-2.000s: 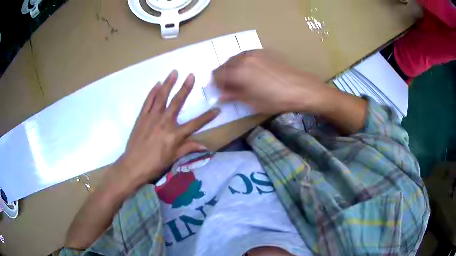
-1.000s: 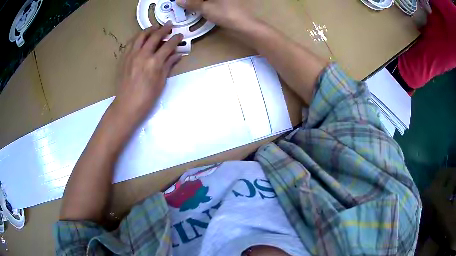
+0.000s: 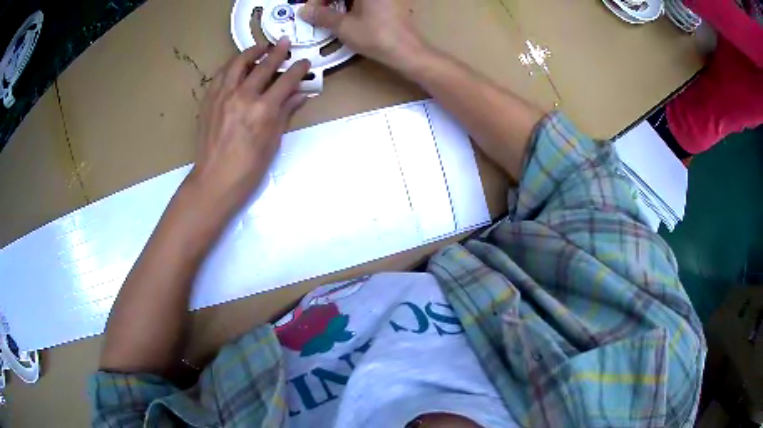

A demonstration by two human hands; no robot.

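Note:
A round white plastic base (image 3: 244, 27) lies at the top, cut off by the frame edge, its slotted tab towards me. My left hand (image 3: 247, 113) holds its near left rim, fingers spread over it. My right hand (image 3: 372, 29) has bent fingertips at the raised centre module (image 3: 283, 14); a small pale piece shows below them, but whether they grip it is unclear. A long glossy white label sheet (image 3: 335, 184) with thin dark cross lines lies nearer me, under my left forearm.
Tan cardboard (image 3: 125, 142) covers the worktop. Spare label sheets (image 3: 652, 171) lie low at the right edge. More white bases (image 3: 636, 7) are at upper right, lower left and on the dark green surface at upper left. A person's red sleeve (image 3: 719, 92) is at right.
Both hands have moved up from the label sheet to the round base. The sheet appears lower and further right. Over the last second the hands have barely moved.

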